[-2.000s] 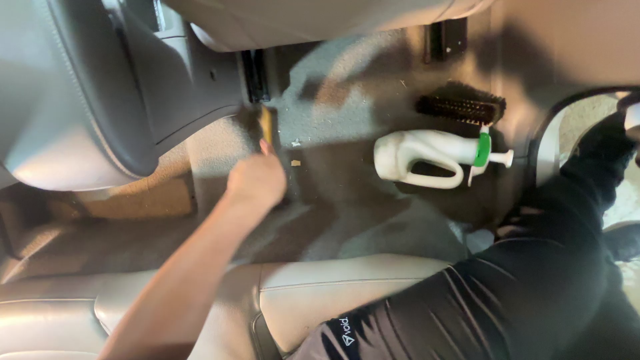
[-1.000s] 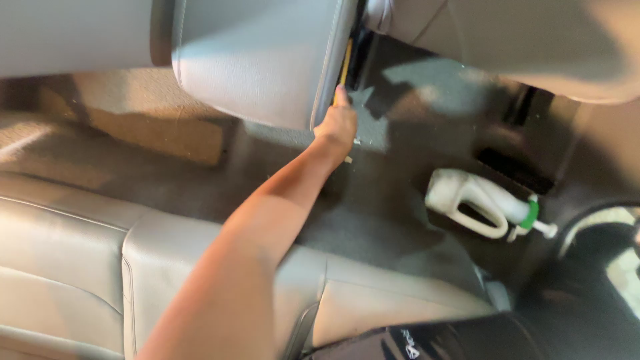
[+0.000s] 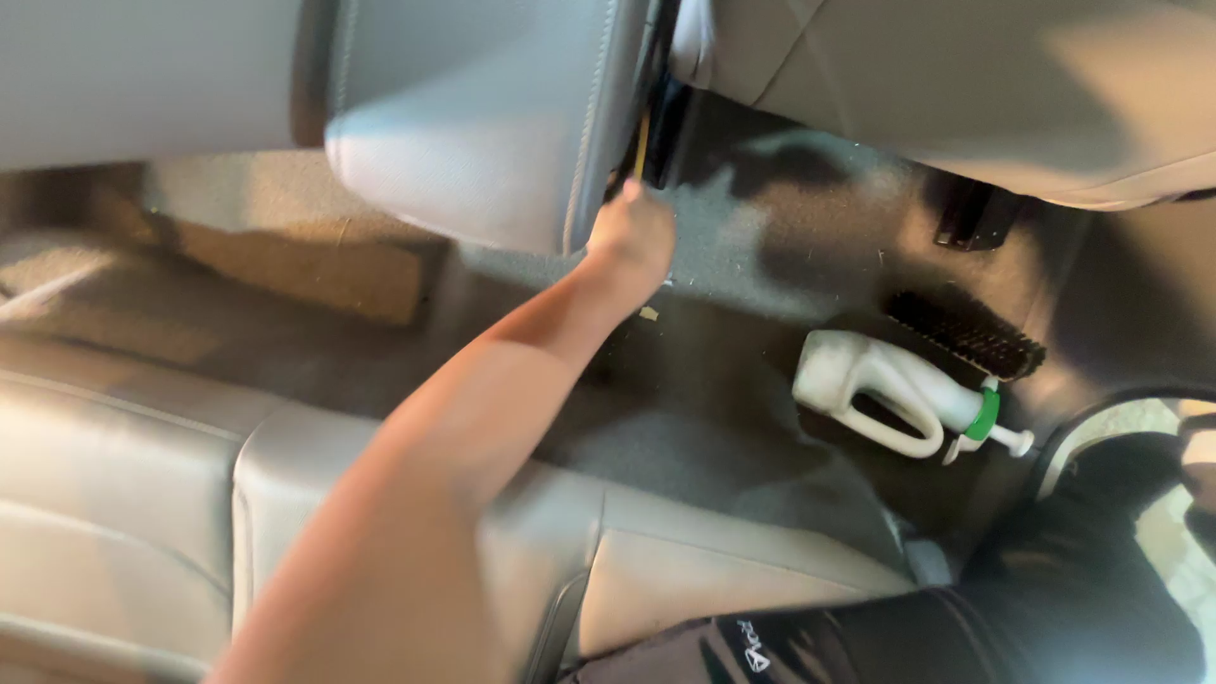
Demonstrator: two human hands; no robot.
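Note:
My left hand [image 3: 635, 228] is closed around a thin yellow stick-like tool [image 3: 643, 144], near the rear corner of a stitched grey padded part [image 3: 475, 123], perhaps a centre console. The tool points up into the dark narrow gap between that part and the car seat [image 3: 912, 85]; its far end is hidden. A small pale scrap [image 3: 649, 313] lies on the carpet just behind the hand. To the right, a white pump sprayer bottle [image 3: 836, 380] with a green collar lies on its side beside a black bristle brush [image 3: 964, 332]. My right hand is out of view.
A beige leather rear seat [image 3: 741, 570] spans the lower area. A dark seat rail end [image 3: 974, 214] shows below the seat at right. My leg in dark trousers [image 3: 855, 636] crosses the lower right toward the door opening. Small crumbs dot the carpet.
My left hand has moved forward past the pale scrap, up to the edge of the grey padded part, still holding the yellow tool. The view has shifted. Bottle and brush stay on the floor.

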